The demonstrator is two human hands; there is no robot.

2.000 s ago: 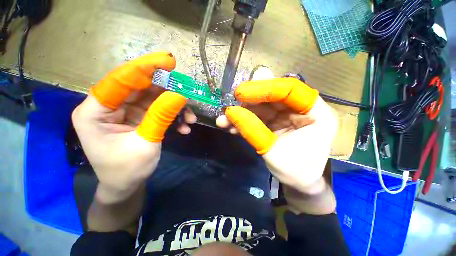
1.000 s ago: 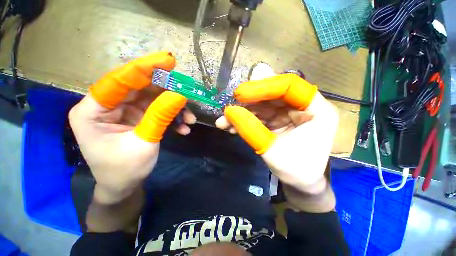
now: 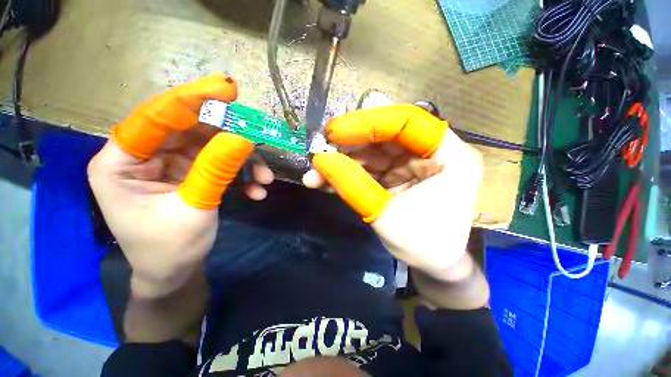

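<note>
A green circuit board (image 3: 259,127) with a silver-white USB-A plug (image 3: 212,113) at its left end lies slanted between my hands. My left hand (image 3: 173,158), with orange finger cots, grips the plug end between thumb and index finger. My right hand (image 3: 412,184), also with orange cots, pinches the small silver connector (image 3: 321,144) at the board's right end; my fingertips partly hide it. The soldering iron (image 3: 321,81) comes down from above, its dark tip at the board's right end. Whether it touches cannot be told. The bent solder feed tube (image 3: 274,66) ends beside the tip.
Silver specks lie on the tan board (image 3: 147,44) around the tip. A cream pad (image 3: 374,99) is behind my right index finger. Coiled black cables (image 3: 577,26), red-handled pliers (image 3: 627,228) and a green mat (image 3: 489,33) are at right. Blue bins (image 3: 70,258) stand below.
Both hands and the board have shifted slightly left in the view, as have the iron and feed tube. The small silver connector at the right end shows more clearly now.
</note>
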